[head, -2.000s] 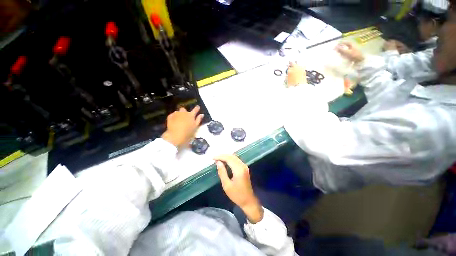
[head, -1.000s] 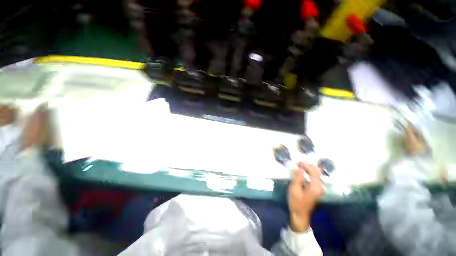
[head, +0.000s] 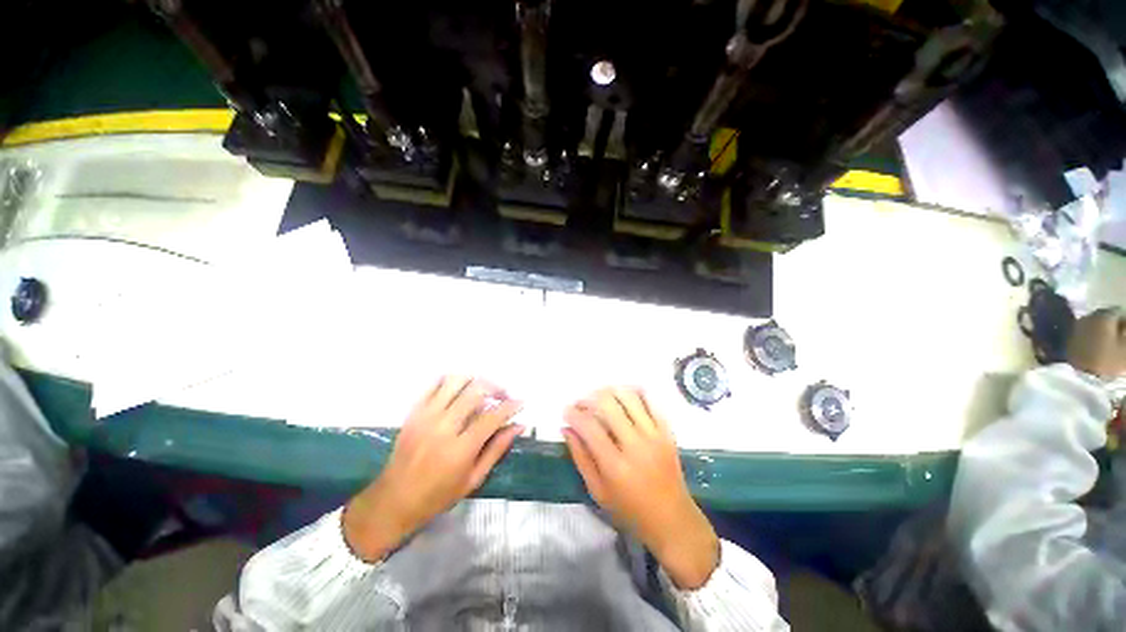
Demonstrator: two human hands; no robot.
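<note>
My left hand (head: 451,435) and my right hand (head: 621,441) rest at the bench's front edge, fingers bent, fingertips facing each other with a small gap. Something small and pale shows at my left fingertips; whether either hand grips a thin white sheet cannot be told against the bright bench. Three round dark parts with greyer centres lie right of my right hand: one nearest (head: 704,378), one behind it (head: 771,348), one farther right (head: 827,409). Neither hand touches them.
A black fixture base plate (head: 408,247) with several toggle clamps stands behind. White sheets (head: 290,278) lie left, with another round part (head: 29,300) at far left. At right are black rings (head: 1014,270), crinkled clear plastic (head: 1064,241) and another person's hand (head: 1098,343).
The view has turned to face the clamp row. My right hand has moved left, away from the round parts, and both hands are now close together at the front edge.
</note>
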